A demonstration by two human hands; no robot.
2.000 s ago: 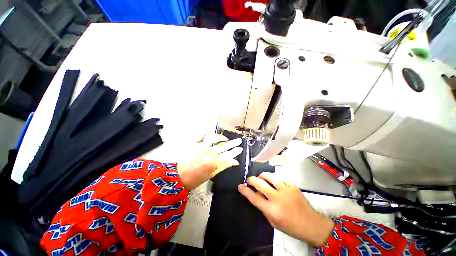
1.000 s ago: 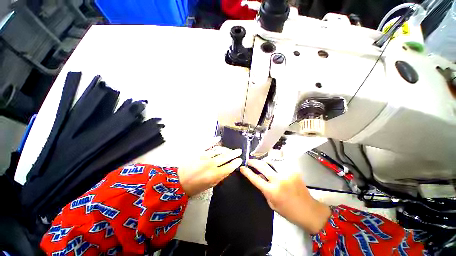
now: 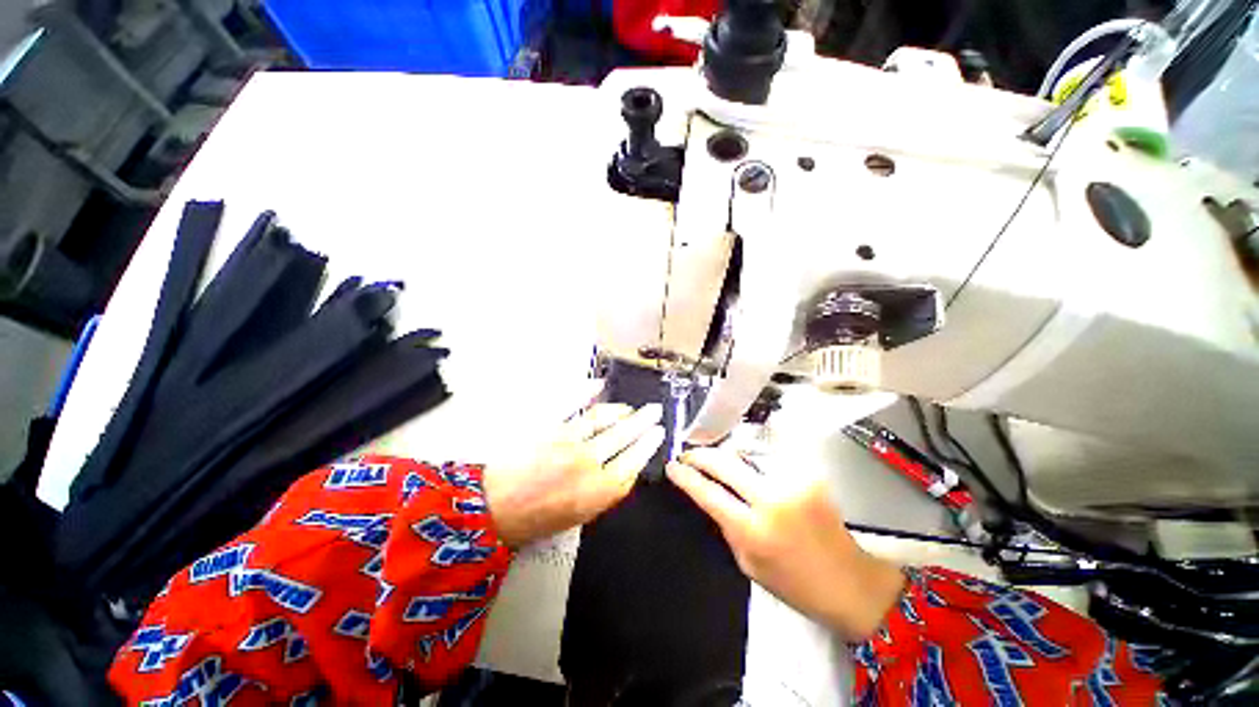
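A black fabric panel [image 3: 656,594] runs from under the presser foot [image 3: 677,373] toward me and over the table's front edge. A silvery-white zipper line [image 3: 678,414] shows on it just in front of the foot. My left hand [image 3: 573,470] lies with spread fingers on the cloth, left of the zipper. My right hand [image 3: 780,532] has its fingertips at the zipper, right beside my left fingertips. I cannot tell whether they pinch the cloth or only press on it. The white sewing machine [image 3: 911,235] stands over the work.
A fanned pile of black fabric strips [image 3: 262,373] lies on the white table [image 3: 483,180] at left. A red and black tool [image 3: 909,463] and black cords lie under the machine arm. A shiny black heap [image 3: 1174,622] is at right. A blue crate [image 3: 401,31] is behind.
Since two seconds ago, my right fingertips have moved up the zipper toward the foot, beside my left fingers. My left hand has drawn back slightly from the foot. The view has shifted slightly.
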